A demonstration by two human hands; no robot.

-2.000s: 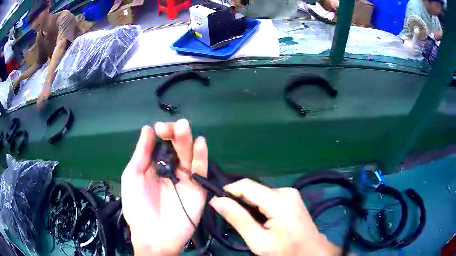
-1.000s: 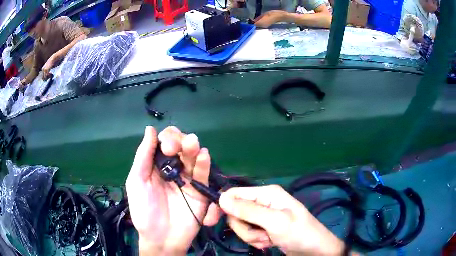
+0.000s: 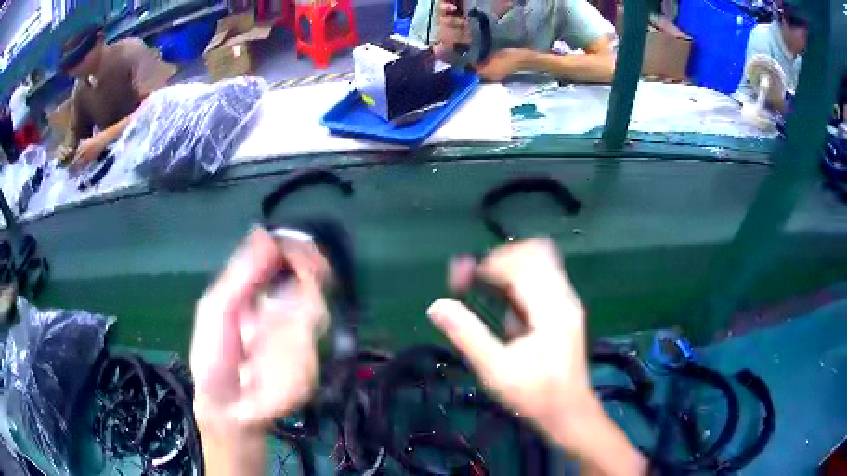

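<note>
My left hand (image 3: 260,335) is blurred and raised in front of the belt at left of centre, with its fingers curled. A black headband (image 3: 342,265), also blurred, arcs up behind its fingers and down its right side. The band's end inside the fingers is hidden. My right hand (image 3: 534,339) is held apart to the right, thumb and forefinger spread and the other fingers curled. Something dark shows between its fingers and palm, too blurred to name. The slim black tool cannot be made out clearly.
Headbands (image 3: 531,186) lie spaced on the green belt (image 3: 418,209). Tangled black bands (image 3: 139,409) and a clear bag (image 3: 51,372) are on the near bench, with a blue ring (image 3: 671,349) at right. A green post (image 3: 627,79) stands beyond. People sit opposite, near a blue tray (image 3: 371,130).
My hands have moved apart; the slim tool no longer points at the end fitting in my left palm. The headband now shows behind my left hand. The view has tilted up slightly.
</note>
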